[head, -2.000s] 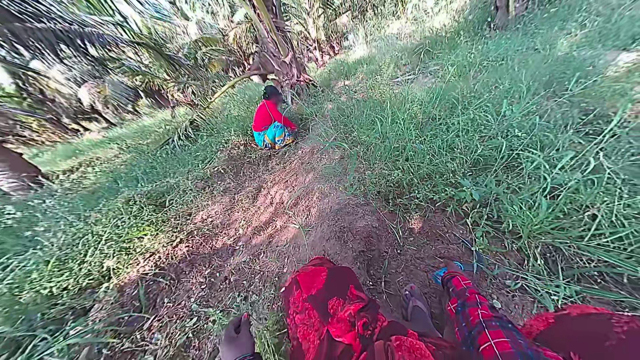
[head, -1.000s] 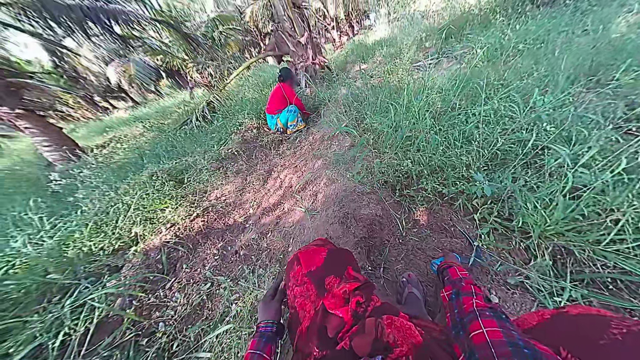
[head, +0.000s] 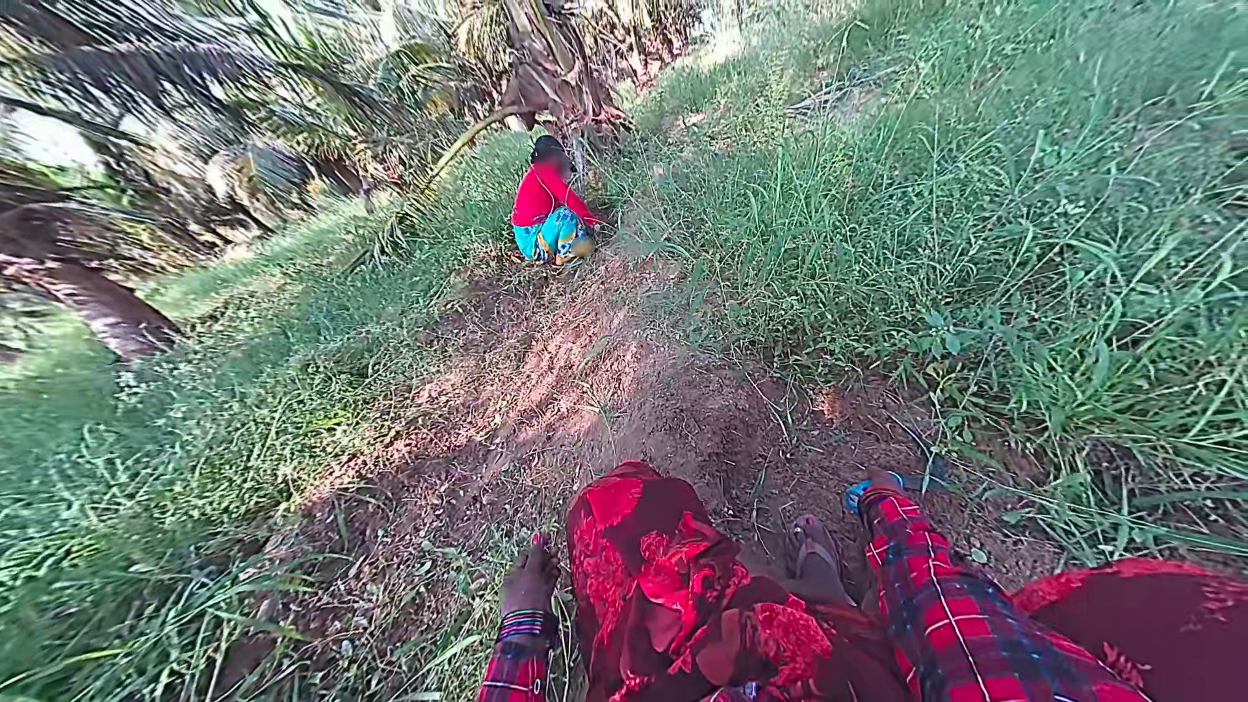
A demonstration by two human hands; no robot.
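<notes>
My left hand (head: 529, 582), with dark bangles at the wrist and a red plaid cuff, is just left of my knee, which red patterned cloth (head: 673, 565) covers. Its fingers point forward over the weedy ground; nothing can be made out in them, and how far they are bent is unclear. My right hand (head: 880, 480) is low over bare soil, at the end of the plaid sleeve (head: 960, 604). It is on the blue handle (head: 857, 495) of a tool whose dark blade (head: 926, 482) points right, toward the grass. My sandalled foot (head: 814, 546) stands between knee and sleeve.
A person in a red top (head: 552, 200) squats ahead beside the strip of bare soil (head: 624, 380). Tall grass (head: 975, 244) grows on the right, more grass (head: 244, 419) on the left. A leaning palm trunk (head: 107, 307) stands at the left, another palm base (head: 565, 93) behind the person.
My left hand has moved from beside the knee slightly left and forward since the frame one second ago. The right hand stays low by the grass with the blue-handled tool.
</notes>
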